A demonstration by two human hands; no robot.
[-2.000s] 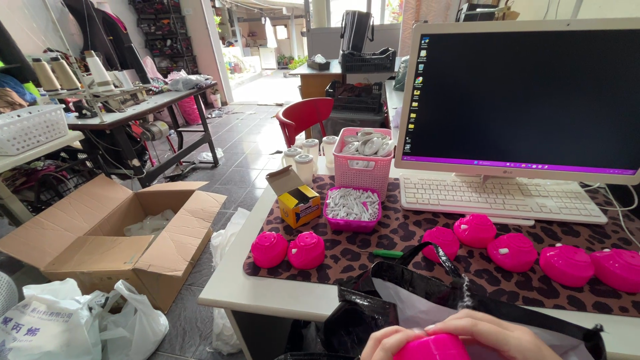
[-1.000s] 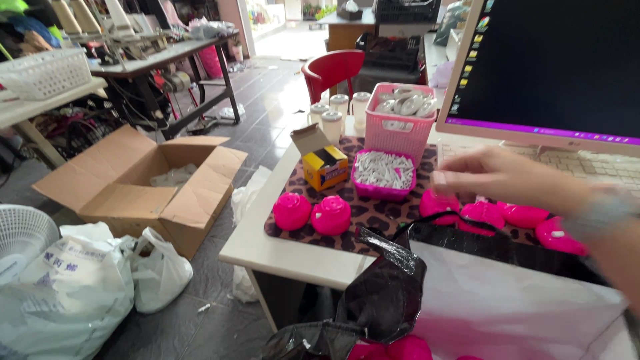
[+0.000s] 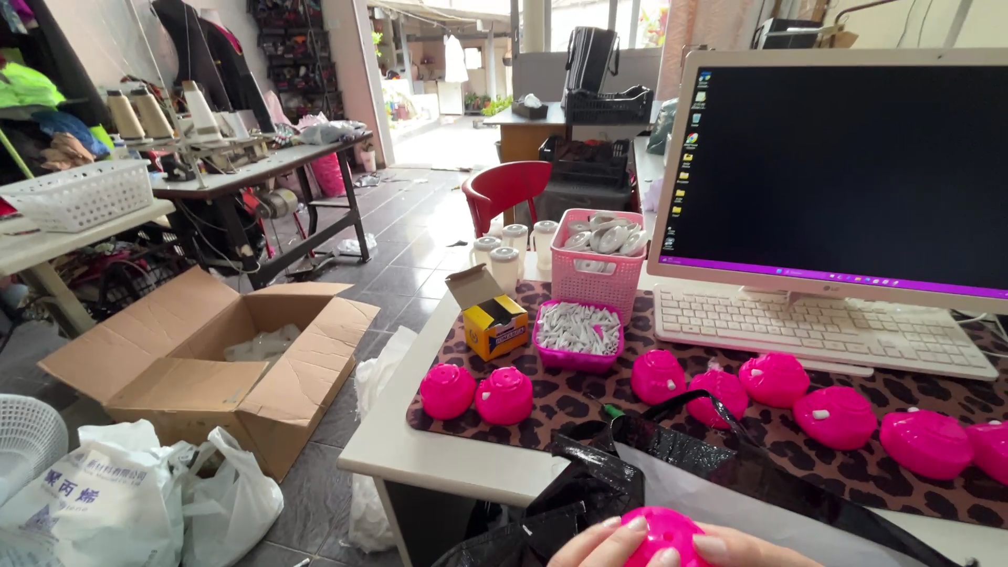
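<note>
At the bottom edge, my left hand [image 3: 600, 545] and my right hand [image 3: 736, 549] hold one glossy pink plastic dome-shaped part [image 3: 668, 535] between them, over a black plastic bag [image 3: 583, 504]. Two similar pink parts [image 3: 505, 395] sit on the leopard-print mat [image 3: 551, 413] at its left end. Several more pink parts [image 3: 835, 417], some with a small white piece on them, lie in a loose row below the keyboard. A magenta tray [image 3: 579, 358] of small white plastic pieces [image 3: 579, 327] stands behind, beside an open yellow box [image 3: 494, 327].
A pink basket [image 3: 594, 276] of white parts and several lidded jars [image 3: 505, 268] stand at the back. The monitor [image 3: 835, 173] and white keyboard [image 3: 819, 323] are on the right. An open cardboard box [image 3: 228, 370] and plastic bags [image 3: 102, 496] are on the floor at left.
A hand that reached over the row of pink parts a second ago is back at the bottom edge. Another pink part now stands at the left of that row. The view has turned right.
</note>
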